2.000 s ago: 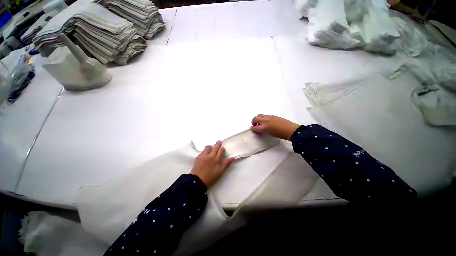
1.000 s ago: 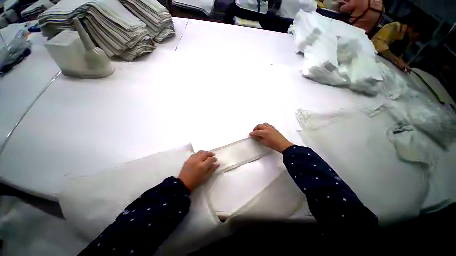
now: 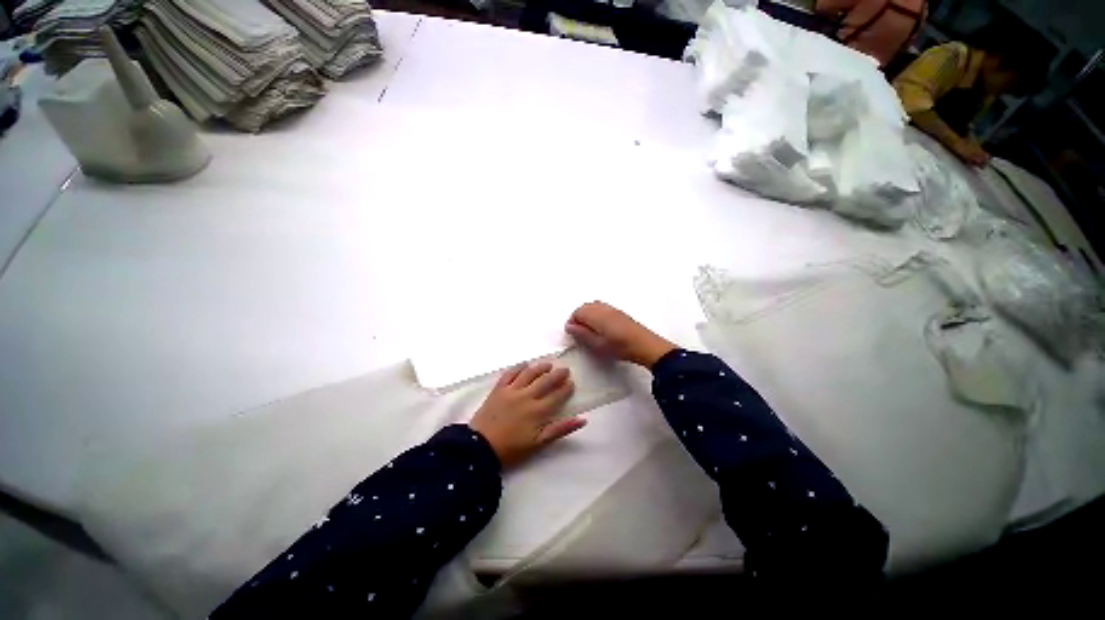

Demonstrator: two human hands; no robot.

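Observation:
An off-white garment body (image 3: 242, 466) lies across the table's near edge, its wide part at the left. A shoulder strap (image 3: 596, 384) runs from it up to the right. My left hand (image 3: 528, 412) lies flat on the strap, fingers spread and pressing on it. My right hand (image 3: 612, 333) pinches the strap's upper edge near its far end, fingers curled. The other strap (image 3: 606, 527) slants along the near edge below, touched by neither hand. The garment's lower part is hidden by my left sleeve and the frame's bottom.
A pile of greyish-white pieces (image 3: 866, 400) lies at right. White bundles (image 3: 806, 115) and clear plastic bags (image 3: 1048, 285) are beyond it. A folded stack (image 3: 224, 61) and an off-white plastic holder (image 3: 127, 127) stand far left. A person in yellow (image 3: 939, 91) is at far right.
My left hand has slid along the strap towards my right hand and now lies flatter. The hands are closer together. The view has shifted, showing more of the right side than two seconds ago.

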